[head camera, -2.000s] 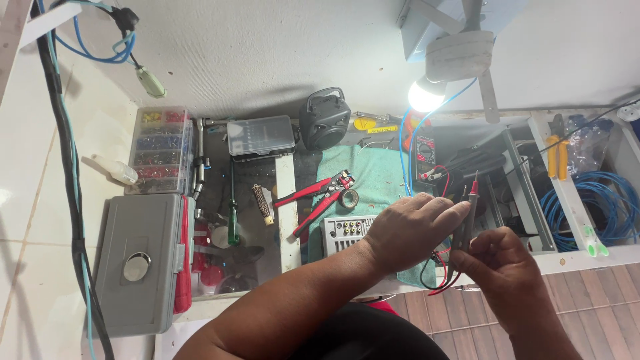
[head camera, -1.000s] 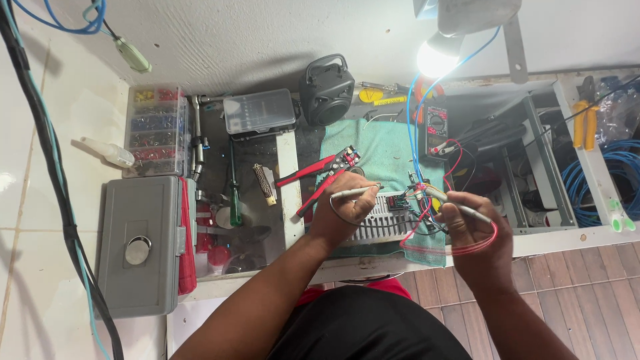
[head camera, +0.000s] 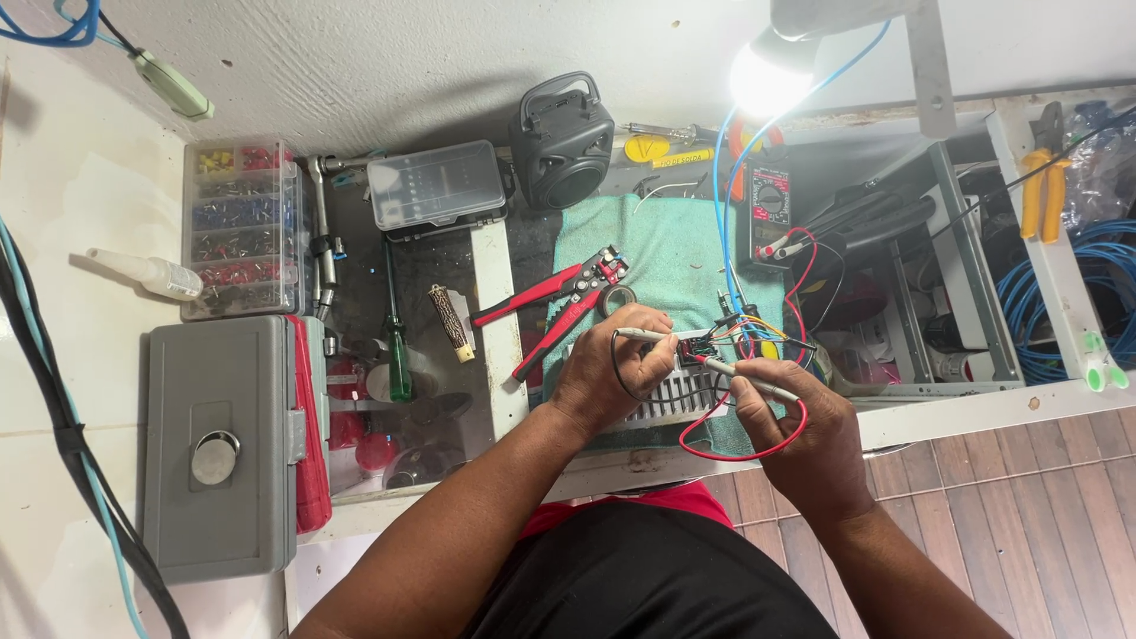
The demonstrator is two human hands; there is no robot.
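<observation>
My left hand (head camera: 612, 366) pinches a grey multimeter test probe (head camera: 641, 335) with a black lead. A second probe (head camera: 754, 379), with a red lead, is between the fingers and thumb of my right hand (head camera: 803, 435). Both tips point at a small dark terminal area (head camera: 697, 348) on a white slotted device (head camera: 679, 397); I cannot tell whether they touch metal. Thin colored wires (head camera: 754, 330) and blue cables run to that end. The device lies on a turquoise cloth (head camera: 661, 232). Beyond it rests the digital multimeter (head camera: 769, 209), with leads plugged in.
Left of my hands lie red wire strippers (head camera: 568, 297), a roll of tape (head camera: 617, 300), a folding knife (head camera: 451, 321) and a green-handled screwdriver (head camera: 398, 359). A black speaker (head camera: 564, 142) stands behind. A grey toolbox (head camera: 222, 448) is far left. A lit bulb (head camera: 772, 75) hangs over the cloth.
My hands were close together at the right, around the probes; they have moved left over the device, one probe in each. From one second ago, the probe tips have come closer together.
</observation>
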